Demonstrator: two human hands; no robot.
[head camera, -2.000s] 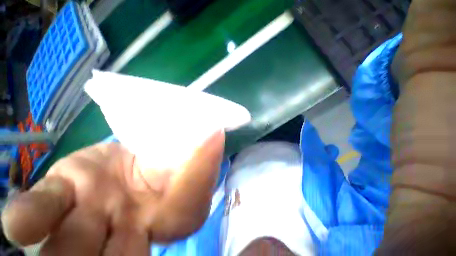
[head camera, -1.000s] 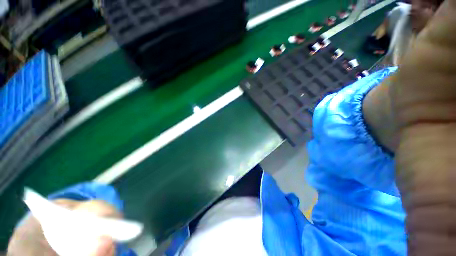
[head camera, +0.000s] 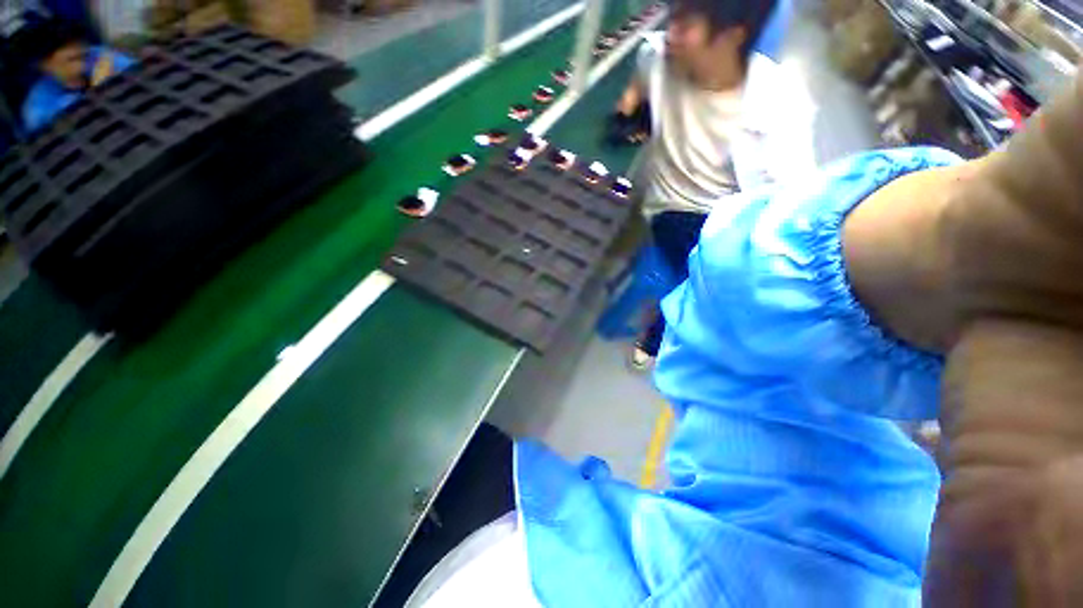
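Observation:
My right hand (head camera: 1009, 356) is very close to the camera at the right edge, blurred and cut off; its fingers and anything in them cannot be made out. Its wrist comes out of a blue elastic cuff. My left hand is not in view. The black foam tray (head camera: 481, 257) with square pockets lies at the bench edge. Several small dark modules with white tabs sit along its far end, one of them a module (head camera: 620, 187) at the corner. Other modules (head camera: 417, 203) stand in a row on the green conveyor belt (head camera: 273, 285).
Stacked black trays (head camera: 154, 154) stand across the belt at left. A person in a light shirt (head camera: 695, 131) stands beyond the tray, near a blue stool (head camera: 635, 297). Another person in blue (head camera: 54, 95) is at top left. White rails (head camera: 238, 422) edge the belt.
The view has swung right and up. My left hand and the white cloth have left the picture, as has the blue tray stack. The standing person has come into view.

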